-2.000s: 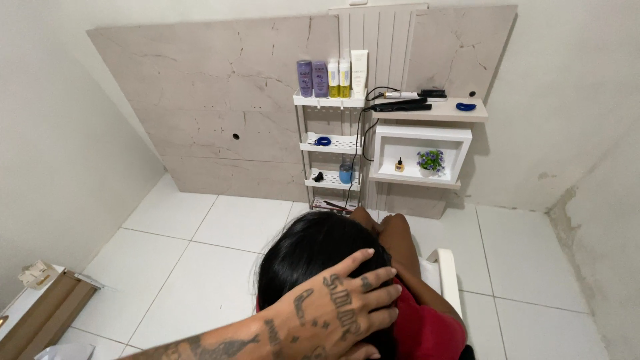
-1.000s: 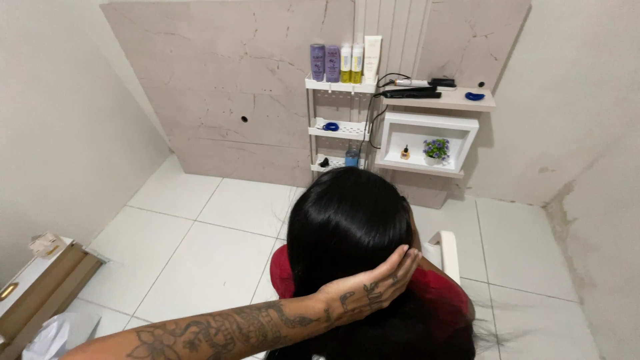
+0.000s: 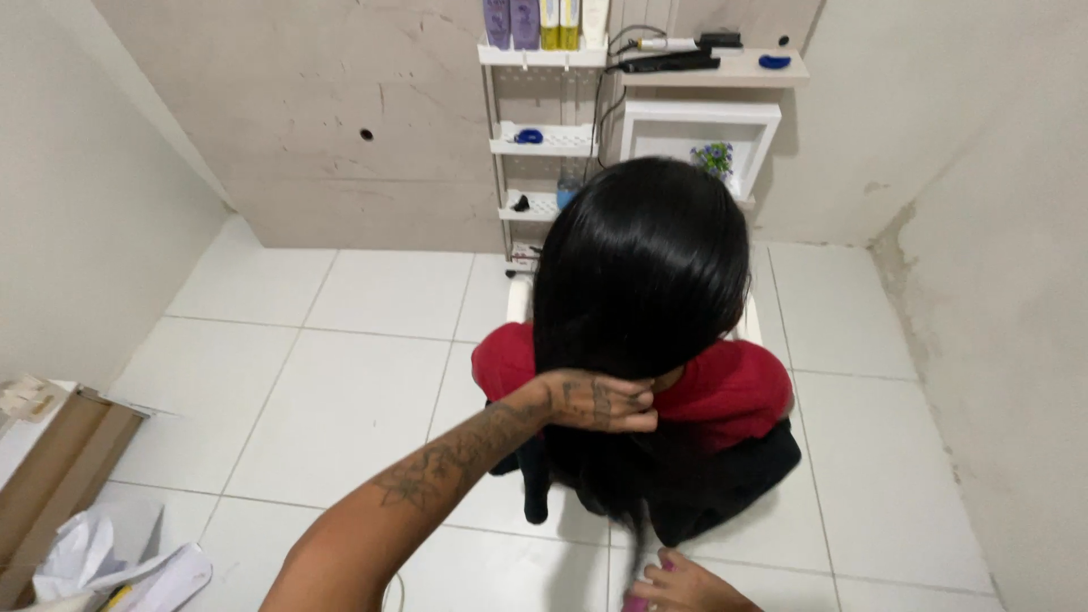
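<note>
A person in a red shirt (image 3: 735, 387) sits on a white chair, back toward me, with long straight black hair (image 3: 637, 263). My left hand (image 3: 599, 399), its arm tattooed, is closed around the gathered hair at the nape. Near the bottom edge, my right hand (image 3: 687, 586) grips a pink object (image 3: 636, 600), partly cut off by the frame, at the ends of the hair; its kind cannot be told. Dark fabric (image 3: 731, 484) hangs behind the person, over the chair back.
A white shelf rack (image 3: 544, 55) holds bottles. A hair straightener (image 3: 671, 62) and a blue item (image 3: 774, 62) lie on the wall shelf (image 3: 722, 78). Flowers (image 3: 714, 159) stand in the white box shelf (image 3: 701, 110). At lower left are a brown and white furniture piece (image 3: 64, 463) and plastic wrapping (image 3: 110, 544).
My left hand has gone from the head down to the nape and closed on the hair. The head is more upright than two seconds ago. My right hand has come into view with the pink object.
</note>
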